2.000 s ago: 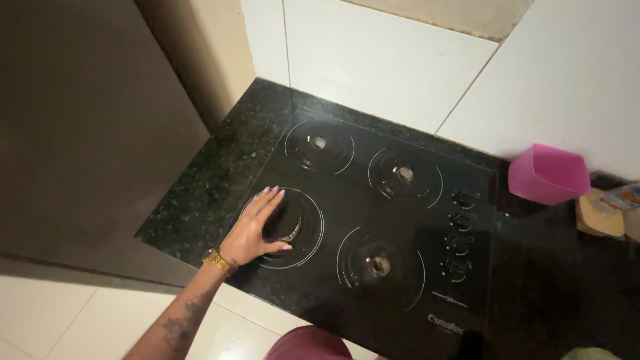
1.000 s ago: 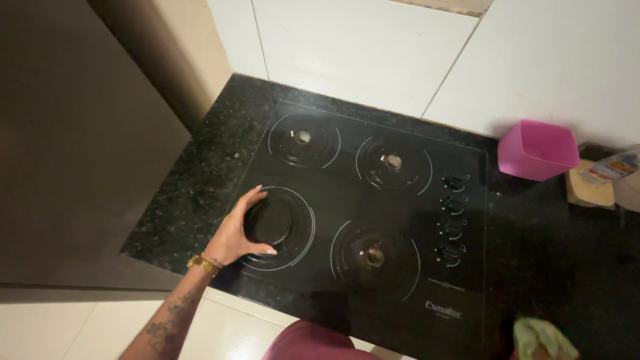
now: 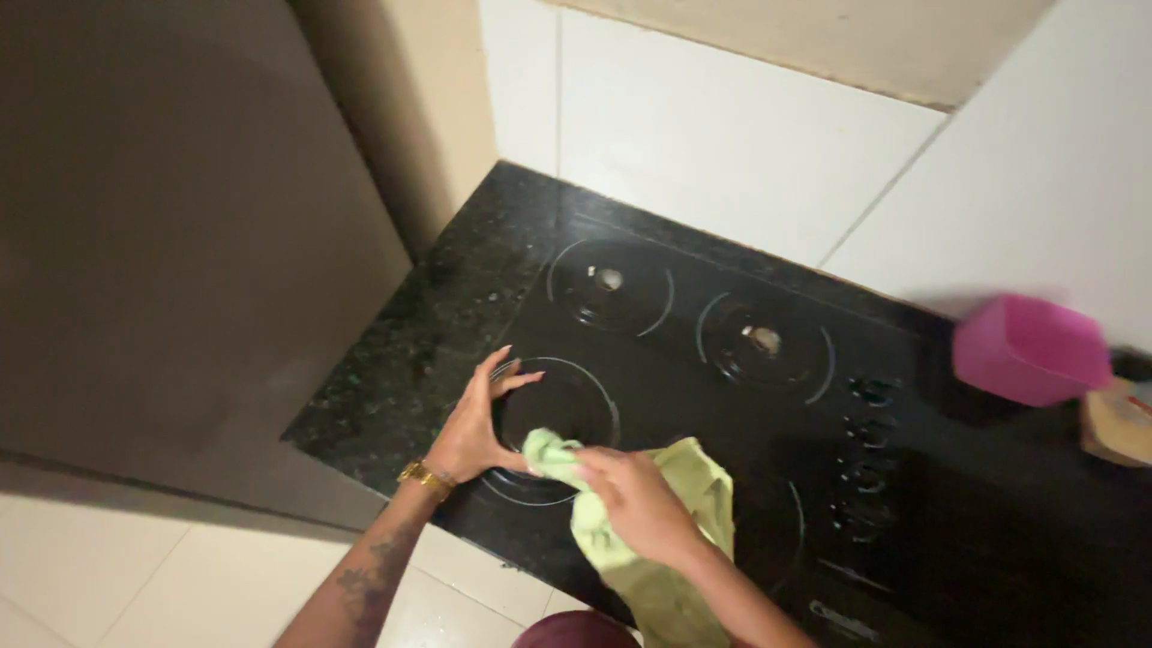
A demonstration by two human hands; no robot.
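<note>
A black glass cooktop point(image 3: 666, 378) is set in a dark granite counter. My left hand point(image 3: 477, 427), with a gold bracelet at the wrist, rests at the left rim of the front-left burner point(image 3: 553, 405), its thumb and fingers spread around that rim; whether it grips a part there I cannot tell. In my right hand point(image 3: 634, 499) is a light green cloth point(image 3: 706, 477), bunched near my left thumb at the burner's front edge and hanging toward the counter's front. The cloth and my right arm hide much of the front-right burner.
Two rear burners point(image 3: 609, 280) with bare centres lie behind my hands, and a column of control knobs point(image 3: 868, 459) stands at the right. Beyond are a pink plastic container point(image 3: 1030, 351) and a yellowish item point(image 3: 1119, 423). White wall tiles point(image 3: 720, 135) rise behind; a dark panel point(image 3: 180, 243) stands at the left.
My right hand has come into view over the cooktop with the green cloth, which showed at the bottom right a second ago. My left hand is still at the front-left burner.
</note>
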